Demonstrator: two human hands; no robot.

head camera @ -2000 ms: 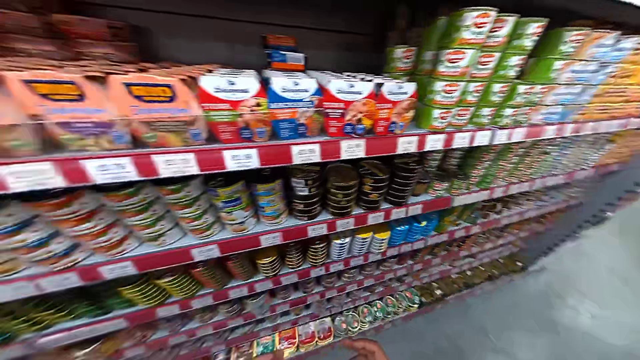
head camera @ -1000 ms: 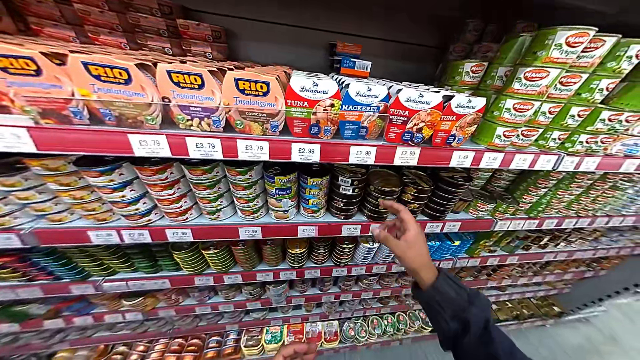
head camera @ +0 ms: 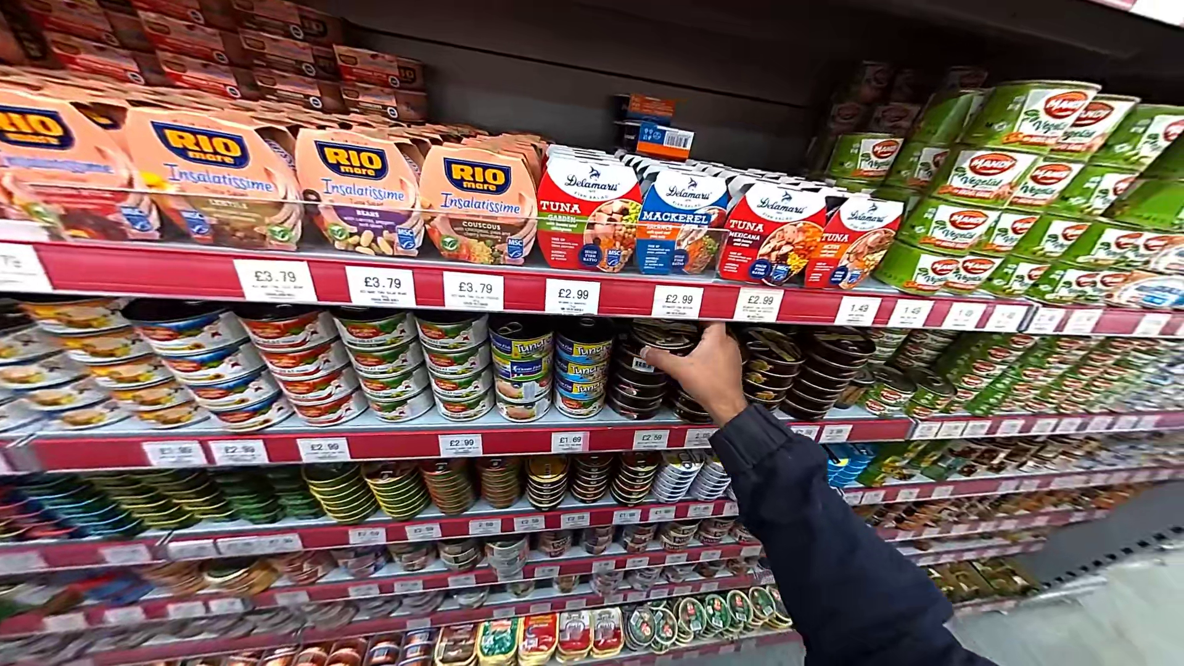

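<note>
My right hand (head camera: 705, 370), in a dark sleeve, reaches into the second shelf at its middle. Its thumb lies against the upper part of a stack of dark round cans (head camera: 638, 388), while the other fingers are hidden behind the stack and under the shelf edge, so a grip cannot be told. Another stack of dark cans (head camera: 770, 365) stands just right of the hand. To the left are yellow-and-blue tuna cans (head camera: 580, 365) with ring-pull lids. My left hand is not in view.
Above the hand runs a red shelf edge (head camera: 610, 298) with price tags, carrying Rio Mare salad packs (head camera: 356, 190) and Delamaris tuna packs (head camera: 589, 213). Green Mandi cans (head camera: 985, 176) are stacked at upper right. Lower shelves hold more tins (head camera: 546, 481). Grey floor (head camera: 1110, 592) shows at lower right.
My right hand has moved from in front of the shelves to the dark can stacks. A part of another hand, at the bottom edge a second ago, is out of view.
</note>
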